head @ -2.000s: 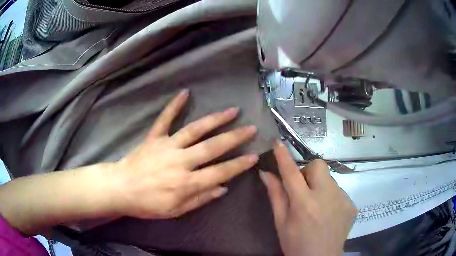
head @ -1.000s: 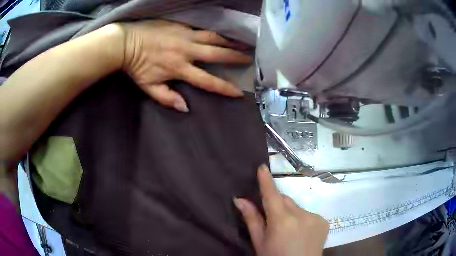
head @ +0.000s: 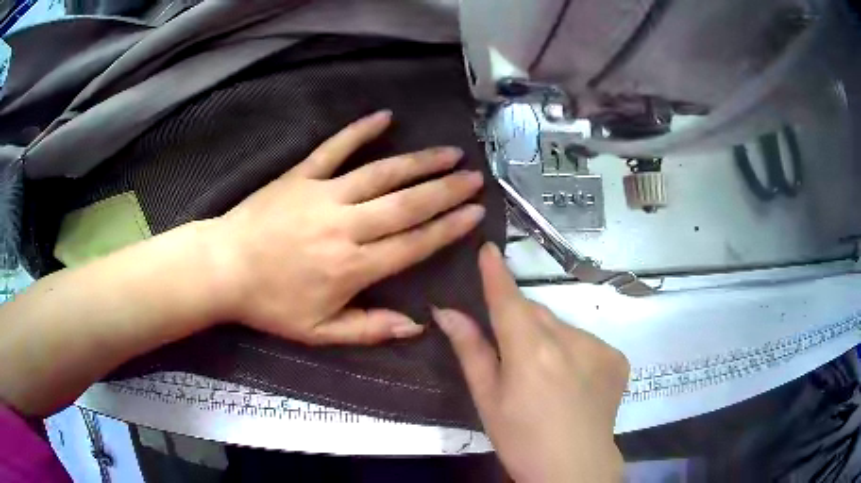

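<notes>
A dark brown, finely ribbed mesh panel (head: pixel 274 123) lies flat left of the needle area, its right edge along the presser foot and binder. My left hand (head: pixel 340 241) lies flat on it with fingers spread. My right hand (head: pixel 538 368) is at the panel's right edge, index finger and thumb apart on the cloth; whether it pinches the edge is unclear. The shiny binder arm (head: pixel 548 236) slants down right from the needle, with a narrow strip (head: pixel 630 282) at its end. A yellow-green patch (head: pixel 104 229) shows on the panel. The needle itself is hidden.
The off-white machine head (head: pixel 661 66) fills the upper right. A knurled knob (head: pixel 646 188) and dark green snips (head: pixel 769 162) lie right of the foot. Grey-taupe cloth (head: pixel 179 57) is bunched behind the panel. A ruler tape (head: pixel 717 370) runs along the table's curved front edge.
Grey-taupe cloth lay under my hands, then the dark panel came into place. My left hand moved away to the back edge, then down onto the panel's middle. The patch and front ruler tape now show.
</notes>
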